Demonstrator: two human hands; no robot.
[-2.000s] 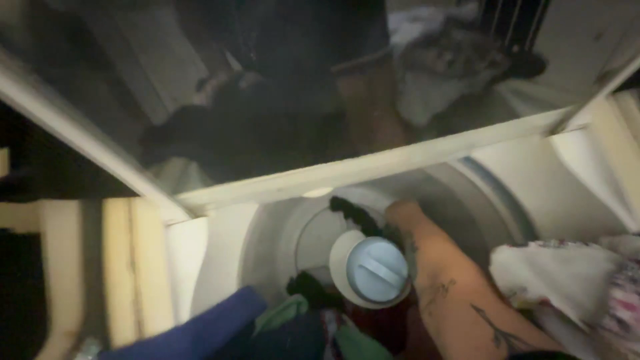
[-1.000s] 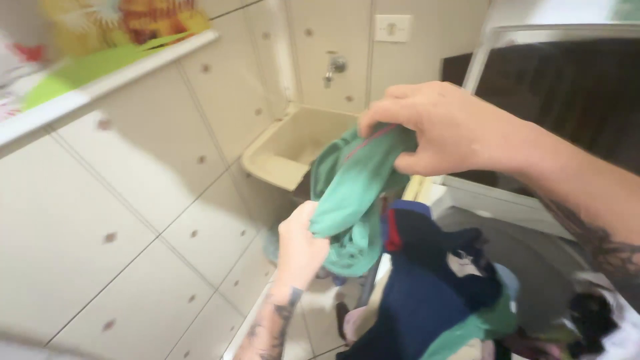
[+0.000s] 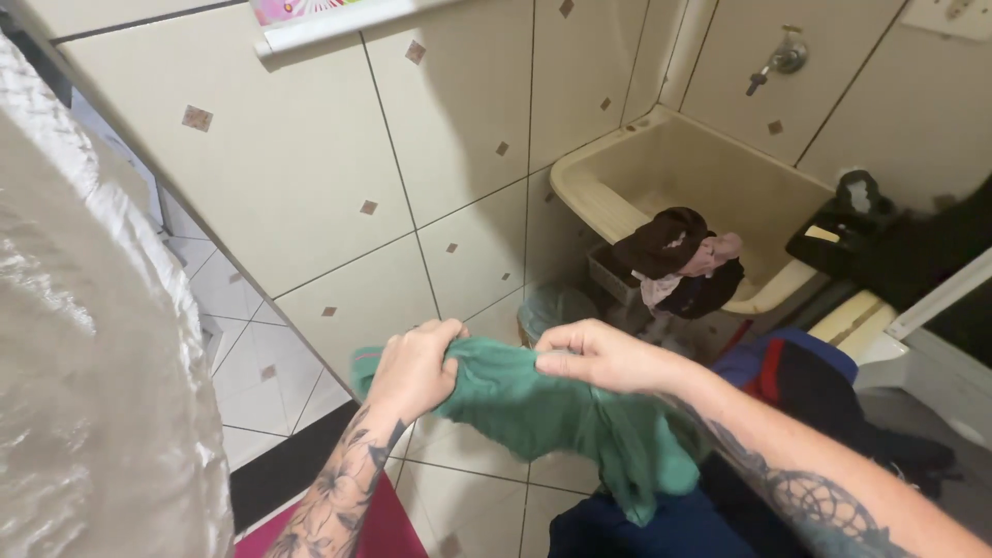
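A green cloth garment hangs stretched between my two hands over the tiled floor. My left hand grips its upper edge at the left, with a bit of cloth sticking out past the fist. Pinched between thumb and fingers of my right hand is the same edge farther right, and the rest droops below toward the right forearm. Dark blue clothes lie below the garment. A blue, red and black garment rests at the washing machine's edge, beyond my right forearm.
A beige laundry sink stands in the corner under a tap, with dark and pink clothes over its front rim. A clear bin is below. Shiny pale fabric fills the left side. A magenta mat lies low.
Two seconds ago one arm reached into the washer drum. One second ago both hands held the green garment near the sink; now it is spread between them. The view has swung left.
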